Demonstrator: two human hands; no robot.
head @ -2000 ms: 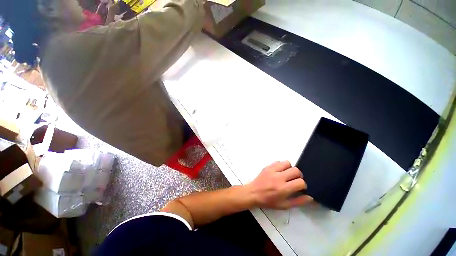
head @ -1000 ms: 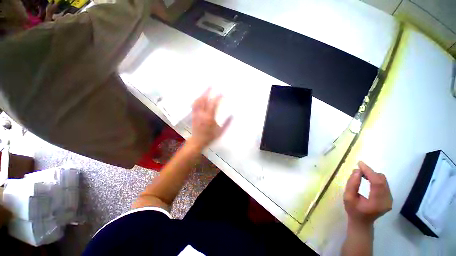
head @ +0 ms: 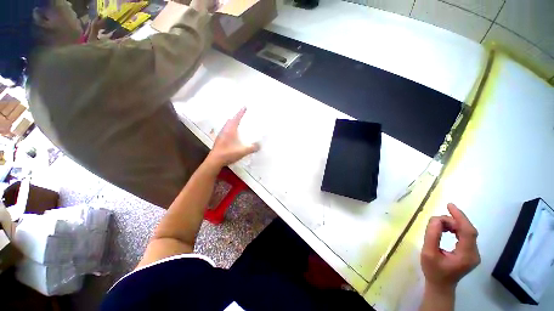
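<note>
A black box part (head: pixel 352 159) lies on the white table in front of me; I cannot tell if it is a base or a lid. My left hand (head: pixel 231 143) is over the table to its left, fingers apart and empty. My right hand (head: pixel 451 246) is to its right, past the yellow-taped joint, with thumb and finger curled into a ring and nothing visible in it. A filled box (head: pixel 530 252) with black sides and a white moulded top lies at the right edge, partly cut off.
A person in a brown top (head: pixel 115 109) sits close at the left, reaching to a brown carton (head: pixel 243 21). A black mat (head: pixel 364 94) runs along the table, with a small pale rectangular item (head: pixel 279 55) on it. Wrapped white stacks (head: pixel 67 246) and a red stool (head: pixel 226 197) are below left.
Compared with two seconds ago, my left hand has left the black box part and moved left. My right hand and the filled box have come into view. The view has shifted.
</note>
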